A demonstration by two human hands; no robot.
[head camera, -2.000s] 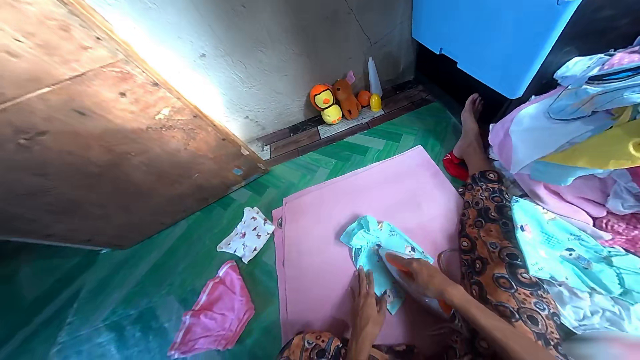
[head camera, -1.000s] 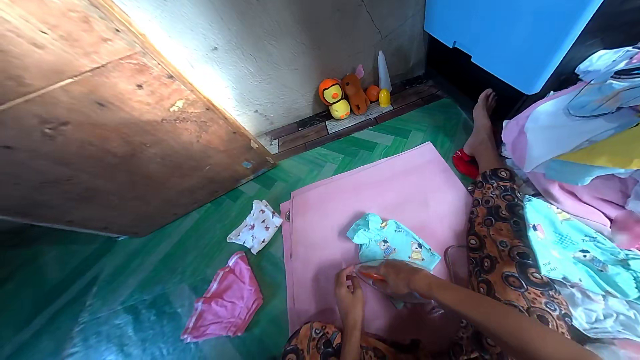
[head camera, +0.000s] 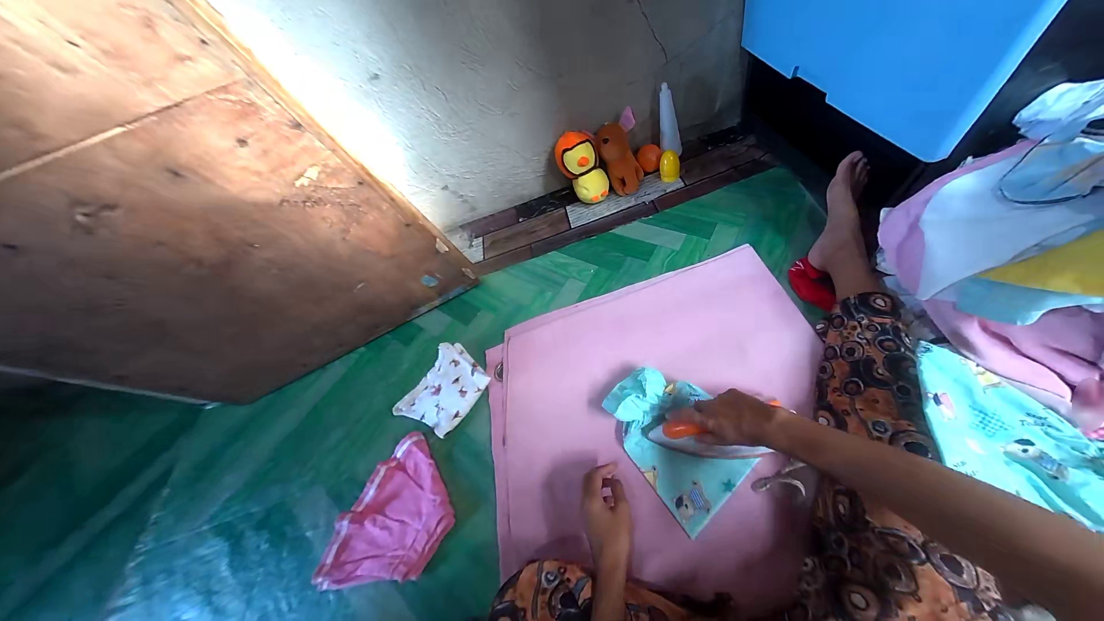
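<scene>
My right hand (head camera: 733, 420) grips the orange handle of a clothes iron (head camera: 703, 443), whose soleplate rests on a light-blue printed garment (head camera: 681, 487). The garment lies on a folded pink cloth (head camera: 655, 319), its gathered part bunched above and left of the iron. A cord curves out beside the iron on the right. My left hand (head camera: 607, 504) is just left of the garment, over the pink cloth, with nothing in it and its fingers loosely curled. Left of the cloth, a small white printed garment (head camera: 443, 390) and pink underpants (head camera: 392, 513) lie on the green floor.
My outstretched leg (head camera: 875, 371) borders the pink cloth on the right, beyond it a heap of clothes (head camera: 1018, 250) and another light-blue printed cloth (head camera: 1009, 427). Plush toys (head camera: 589, 168) sit along the wall. A wooden panel (head camera: 216, 233) stands left, a blue container (head camera: 897, 60) upper right.
The iron, near my left hand one second ago, is now farther up on the light-blue garment. My left hand has come away from the iron and the garment. The garment lies turned differently.
</scene>
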